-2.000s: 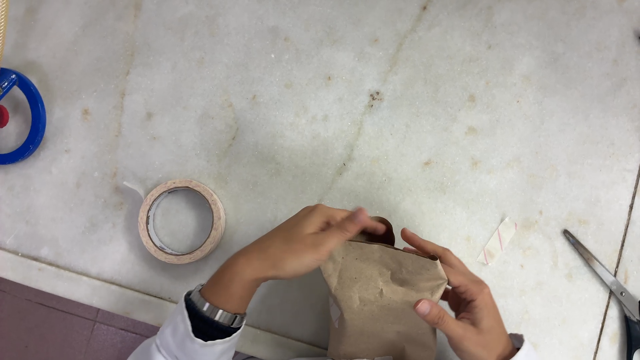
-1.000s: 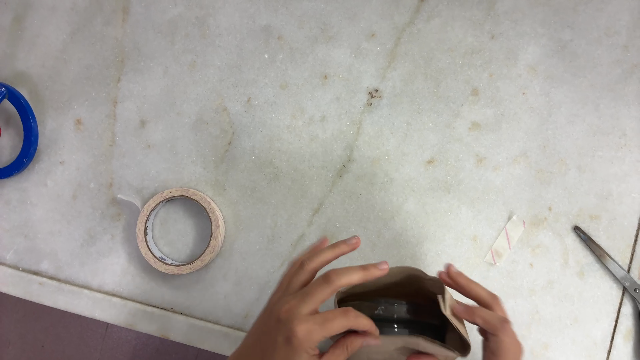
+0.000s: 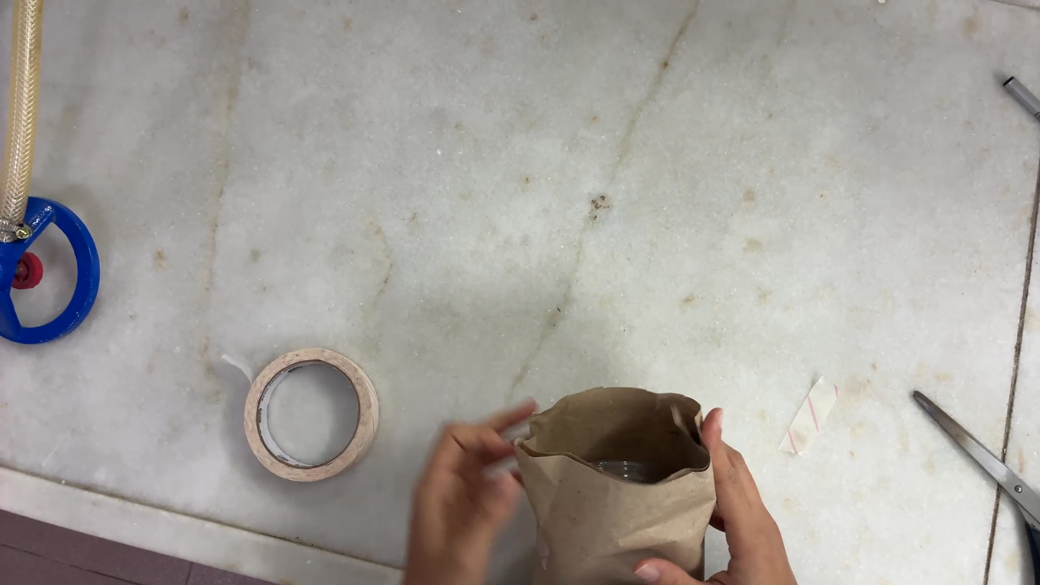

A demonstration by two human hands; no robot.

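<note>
A brown kraft paper bag (image 3: 621, 520) stands at the bottom of the head view with its mouth open toward me. Inside it, a shiny clear rim of some object (image 3: 630, 470) shows; the rest of that object is hidden. My right hand (image 3: 743, 520) holds the bag's right side, thumb in front and fingers along the edge. At the left edge of the mouth is my left hand (image 3: 471, 496), blurred, its fingers apart and close to the paper; whether they touch it is unclear. A roll of masking tape (image 3: 311, 414) lies flat to the left, its loose end sticking up.
Right of the bag lies a short strip of tape (image 3: 810, 416), then metal scissors (image 3: 975, 451) at the marble countertop's (image 3: 455, 203) right side. A grey pen-like thing (image 3: 1021, 96) is at the upper right edge. On the left are a blue ring-shaped base (image 3: 85, 268) and a braided hose (image 3: 23, 106).
The bag's top, folded and gripped two seconds ago, is now spread wide and upright. My left hand has come off the mouth's front to its left side.
</note>
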